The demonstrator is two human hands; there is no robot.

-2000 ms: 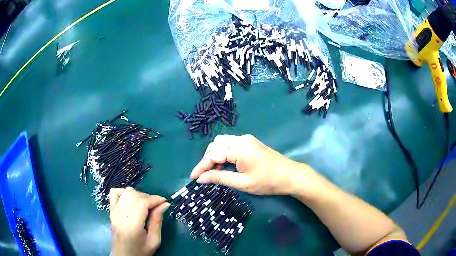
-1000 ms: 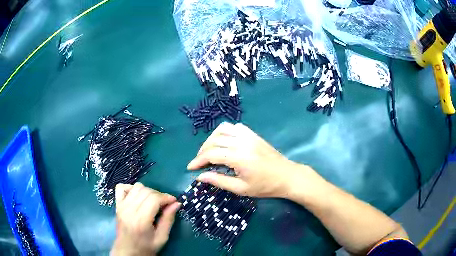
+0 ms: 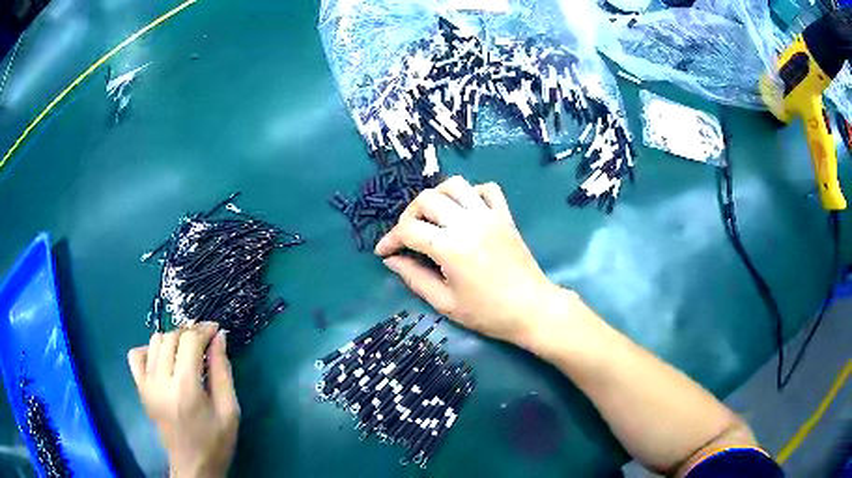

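My left hand point(image 3: 191, 387) is at the lower end of the pile of wire leads with ring terminals point(image 3: 224, 275); its fingertips touch the pile, and whether they grip a lead is unclear. My right hand point(image 3: 476, 257) is at the lower right edge of the pile of short black tubes point(image 3: 378, 201), thumb and fingers close together; what is between them cannot be seen. The sleeved leads point(image 3: 397, 387), black with white bands, lie side by side between and below my hands, untouched. Black-and-white sleeves point(image 3: 504, 79) lie heaped at the clear bag's mouth point(image 3: 350, 47).
A blue tray point(image 3: 42, 317) with dark leads stands at far left. A yellow heat gun point(image 3: 815, 121) and its black cord point(image 3: 747, 271) lie at right. A whitish packet point(image 3: 684, 129) and a second clear bag point(image 3: 691, 47) lie nearby. Small silvery pieces point(image 3: 121, 86) are at upper left.
My left hand has moved left from the sleeved leads to the wire lead pile. My right hand has moved up to the short tubes, uncovering the sleeved leads.
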